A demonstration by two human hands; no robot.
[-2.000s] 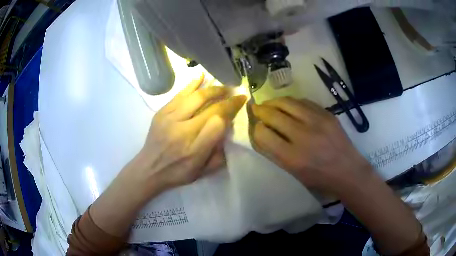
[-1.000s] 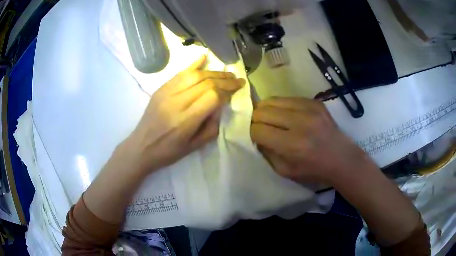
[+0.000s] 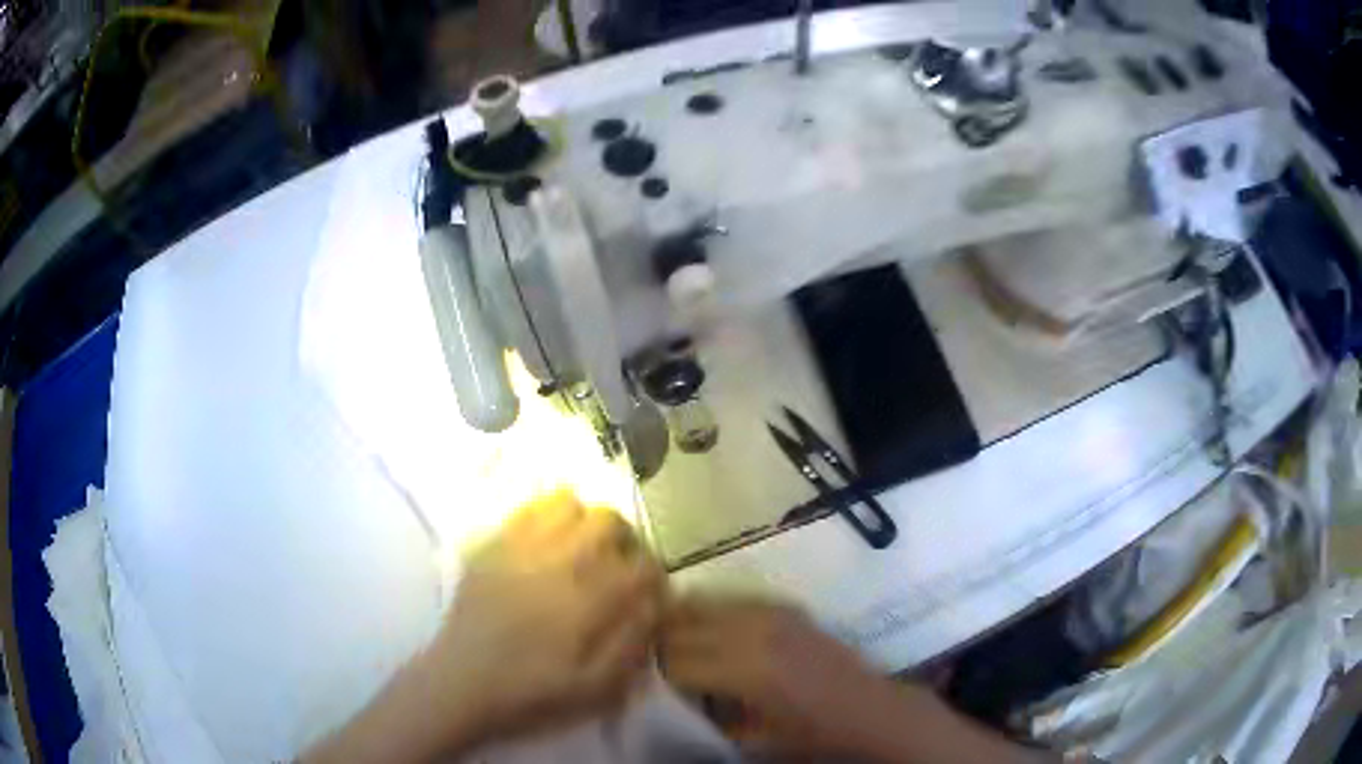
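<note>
The off-white sewing machine head stands across the table, its lit needle area near the centre. My left hand is blurred, with fingers bunched just in front of the needle area. My right hand is blurred and low, its fingers close to the left hand. White cloth shows between and below the hands at the bottom edge; which fingers grip it is hard to see. Black thread snips lie on the machine bed to the right of the needle.
A black flat pad lies under the machine arm. A pale grey-green tube hangs left of the needle. White cloth is heaped at the left edge and at the lower right. The table's front edge carries a faint ruler.
The view has tilted up, showing the whole machine. Both hands have drawn back from the needle toward the front edge, with the cloth now mostly out of view. The snips keep their place on the bed.
</note>
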